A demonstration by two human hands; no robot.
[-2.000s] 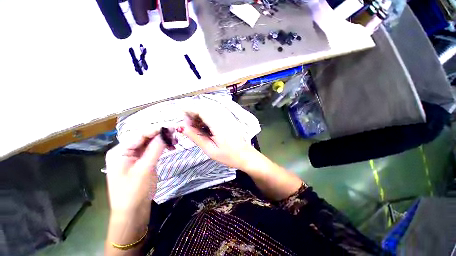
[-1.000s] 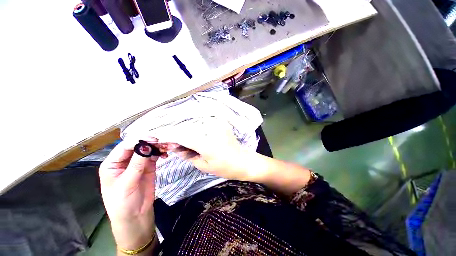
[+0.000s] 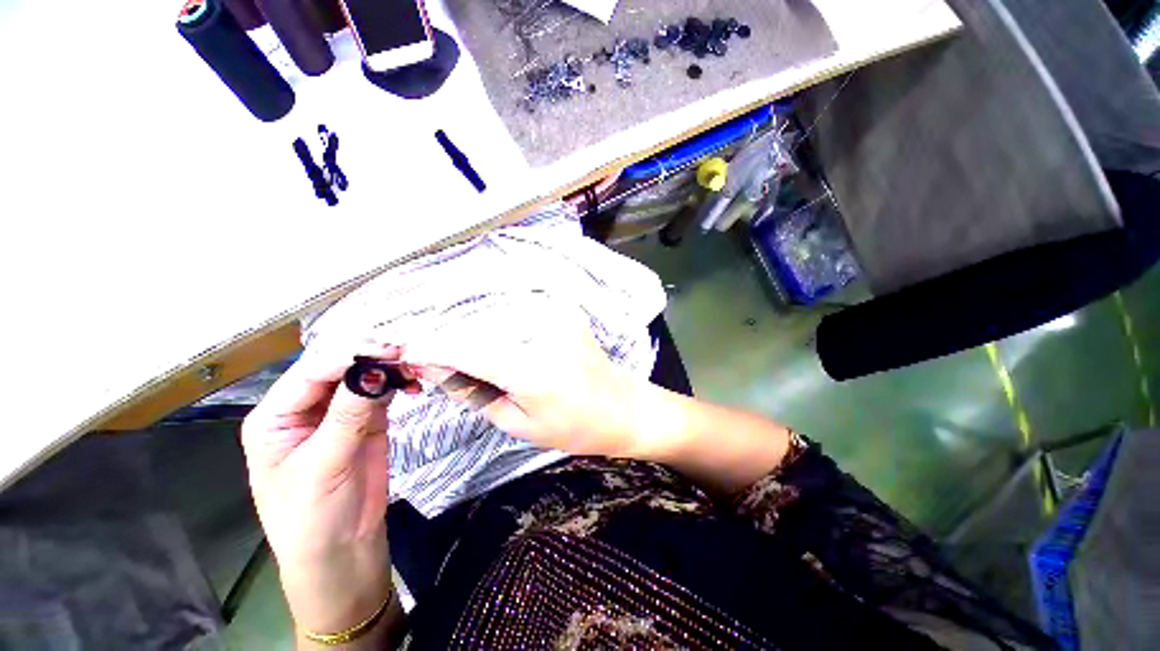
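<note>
My left hand (image 3: 324, 464) pinches a black loop tab (image 3: 369, 378) between thumb and fingertips, with the round loop facing up. My right hand (image 3: 560, 388) meets it from the right, its fingertips touching the tab's right end. A small dark brown object (image 3: 461, 385) is tucked in my right hand; what it is cannot be told. No needle or thread can be made out. Both hands are above the striped cloth (image 3: 439, 445) on my lap.
On the white table (image 3: 153, 254) lie thin black strips (image 3: 459, 160), a phone (image 3: 388, 32) on a black base, dark cylinders (image 3: 242, 64), and a grey mat (image 3: 611, 127) with small black round pieces (image 3: 702, 38) and silvery pieces (image 3: 553, 83). A blue bin (image 3: 808, 254) stands below the table edge.
Two seconds ago the hands were apart, blurred, with the tab upright at the left fingertips. They have since come together at the tab. In the last second they have barely moved.
</note>
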